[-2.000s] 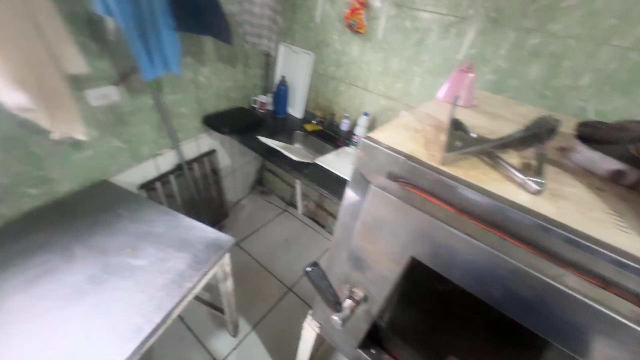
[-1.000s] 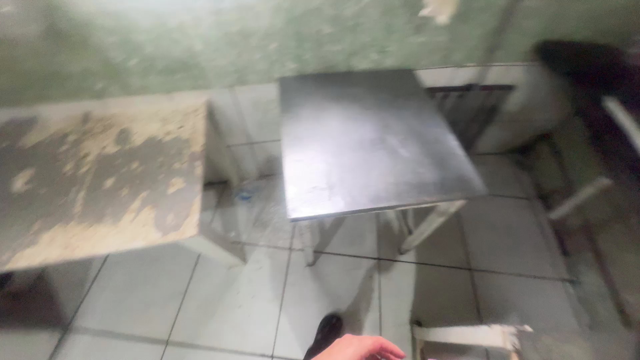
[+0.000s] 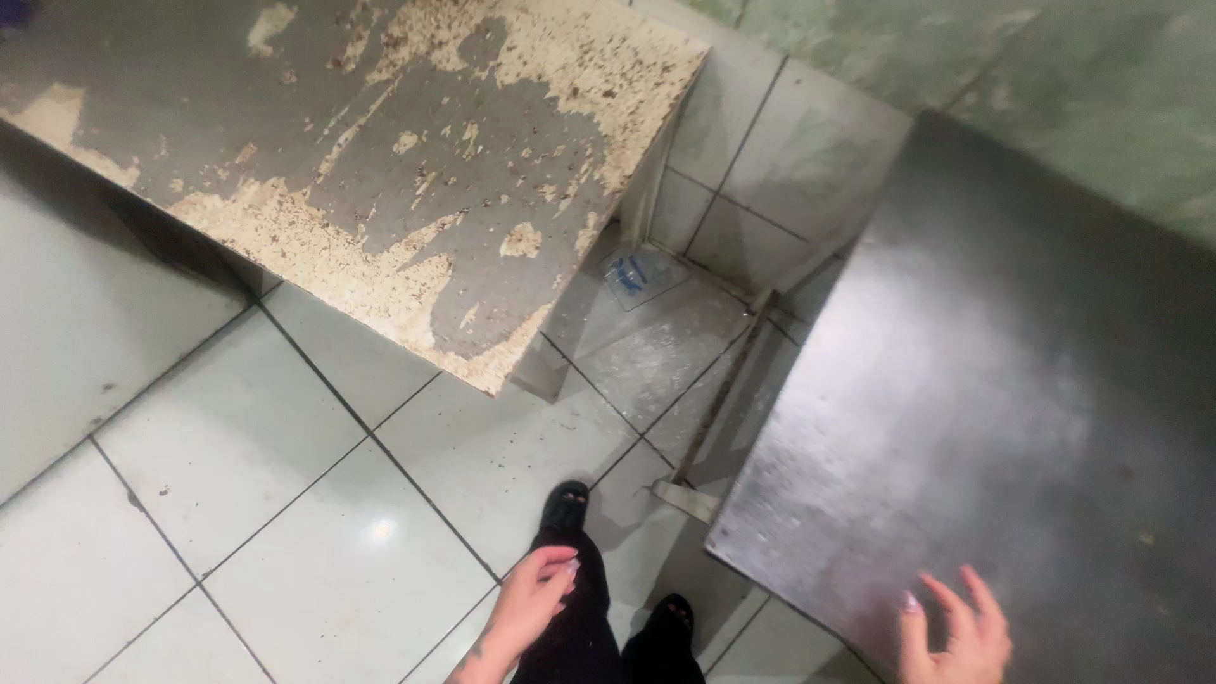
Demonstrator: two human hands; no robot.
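My left hand [image 3: 534,597] hangs above my dark trouser leg, its fingers loosely curled and holding nothing. To the right, my right hand [image 3: 956,632] is over the near part of a metal-topped table [image 3: 950,380], with fingers apart and bent and nothing in them. Whether it touches the metal cannot be told. At the upper left stands a second table [image 3: 380,190], its top worn, with grey and cream patches of peeling surface.
Between the tables, a clear plastic bag with blue print [image 3: 632,275] lies on the tiled floor [image 3: 313,532]. A rusty-edged table leg bar [image 3: 727,389] runs beside it. A tiled and green wall [image 3: 1073,85] is behind. My feet in black footwear [image 3: 566,506] are below.
The view has swung left and down from the metal oven-like unit and sink to the two tables. Both hands are now visible; one second ago only one showed at the bottom edge.
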